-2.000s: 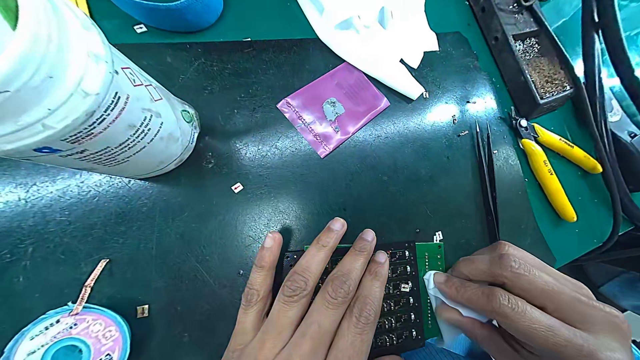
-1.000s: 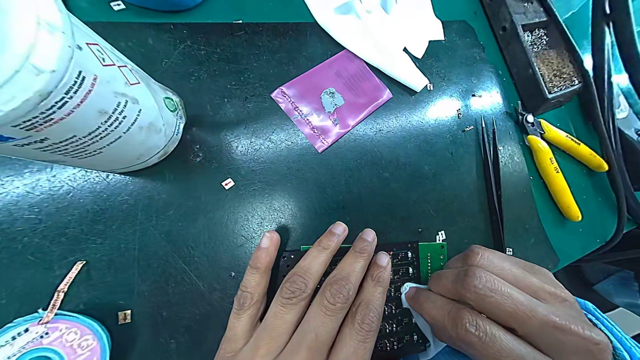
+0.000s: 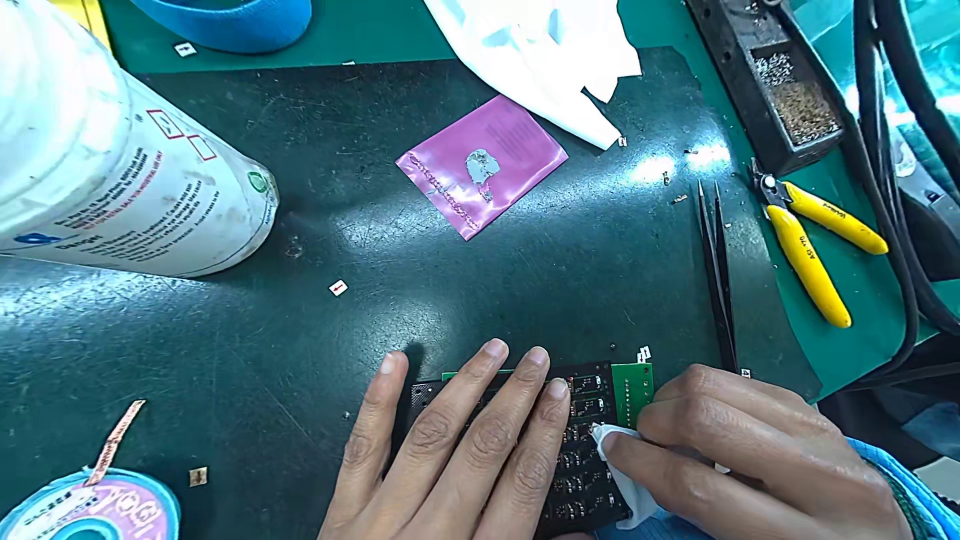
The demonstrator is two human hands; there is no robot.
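Observation:
A black circuit board (image 3: pixel 589 480) with rows of small components lies at the bottom centre, over a green circuit board (image 3: pixel 634 388) whose right end shows. My left hand (image 3: pixel 476 450) rests flat on the black board with its fingers spread, holding nothing. With my right hand (image 3: pixel 742 450) I pinch a white wipe (image 3: pixel 628 480); its tip touches the black board's components near the right edge. Part of the wipe and the lower edges of the boards are hidden.
Black tweezers (image 3: pixel 717 277) and yellow-handled cutters (image 3: pixel 808 255) lie right, near a dark holder (image 3: pixel 787 154) and cables (image 3: pixel 885 187). A pink pouch (image 3: pixel 517 142) and white cloth (image 3: pixel 555 67) lie behind. A white bottle (image 3: pixel 165 187), blue ring (image 3: pixel 232 26) and desoldering braid spool (image 3: pixel 142 502) are left.
My right hand has moved left with the wipe, from the green board's end onto the black board. My left hand has stayed on the board.

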